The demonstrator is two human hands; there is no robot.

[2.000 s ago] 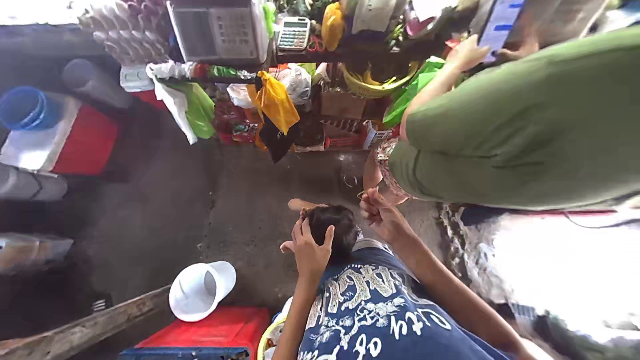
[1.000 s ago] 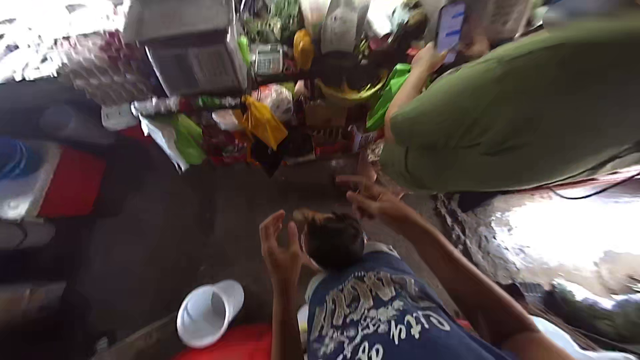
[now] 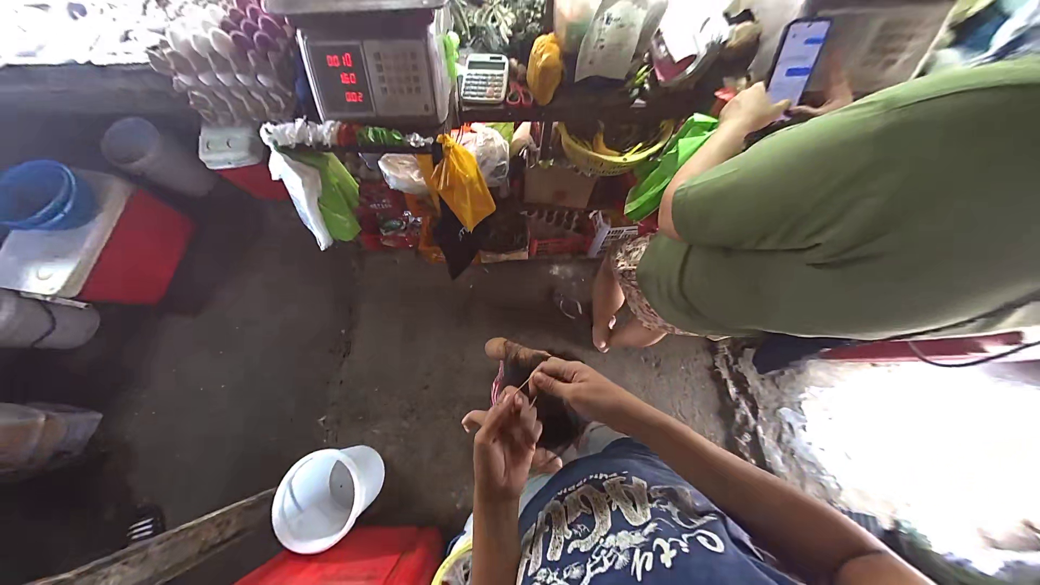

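Observation:
A thin, light brown rubber band or string (image 3: pixel 526 383) stretches between my hands above my lap. My right hand (image 3: pixel 569 384) pinches one end of it between thumb and fingers. Just below and to the left, my left hand (image 3: pixel 505 431) has its fingertips at the other end, palm toward the camera. Beneath my hands is a dark rounded thing (image 3: pixel 556 418), partly hidden by them; I cannot tell what it is. My bare foot (image 3: pixel 496 349) shows beyond it.
A person in a green shirt (image 3: pixel 853 219) at the right holds a phone (image 3: pixel 798 65). Ahead stand a digital scale (image 3: pixel 374 73), a calculator (image 3: pixel 485 79), egg trays (image 3: pixel 223 61) and a yellow basket (image 3: pixel 609 161). A white pail (image 3: pixel 313 504) and red cooler lids (image 3: pixel 366 556) are at lower left.
My left hand, apart from my right hand before, has come up to it, and the thin band now spans between them. The person at the right still holds the phone.

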